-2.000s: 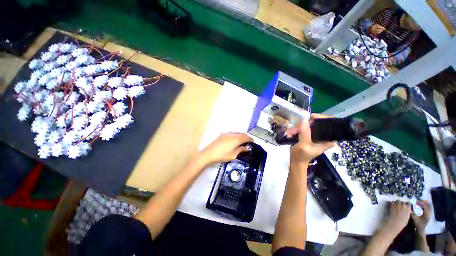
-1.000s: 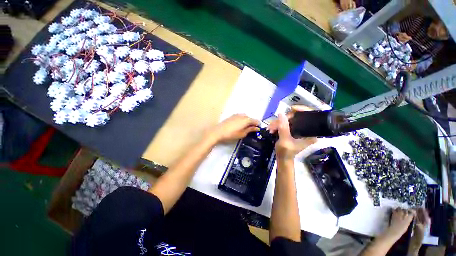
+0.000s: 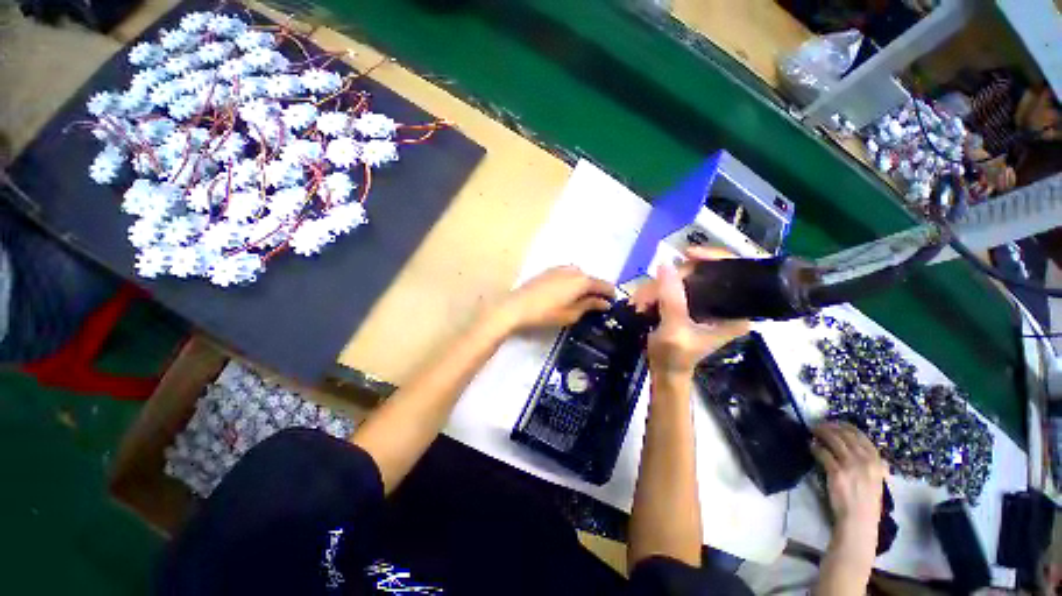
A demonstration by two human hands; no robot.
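Observation:
A black plastic housing [image 3: 579, 390] lies open side up on the white sheet [image 3: 489, 396]. My left hand [image 3: 559, 299] rests on its far left corner, fingertips at the rim. My right hand [image 3: 679, 320] grips the black electric screwdriver [image 3: 745, 288], which is tilted, its front end over the housing's far end. The bit and any screw are hidden by my fingers. The screw feeder [image 3: 713, 215], blue-sided with a pale front, stands just beyond my right hand.
A second black housing [image 3: 751, 410] lies right, touched by a neighbour's hand [image 3: 850, 466]. Small metal-and-black parts [image 3: 903, 408] are piled beyond it. Wired white parts [image 3: 233, 151] cover the black mat [image 3: 402, 192] at left. A cardboard box [image 3: 151, 466] sits below. The green conveyor [image 3: 547, 82] runs behind.
The screwdriver has moved from the feeder front to the housing's far end, my left hand staying on the housing. The neighbour's hand has reached in to the second housing, which has shifted slightly left.

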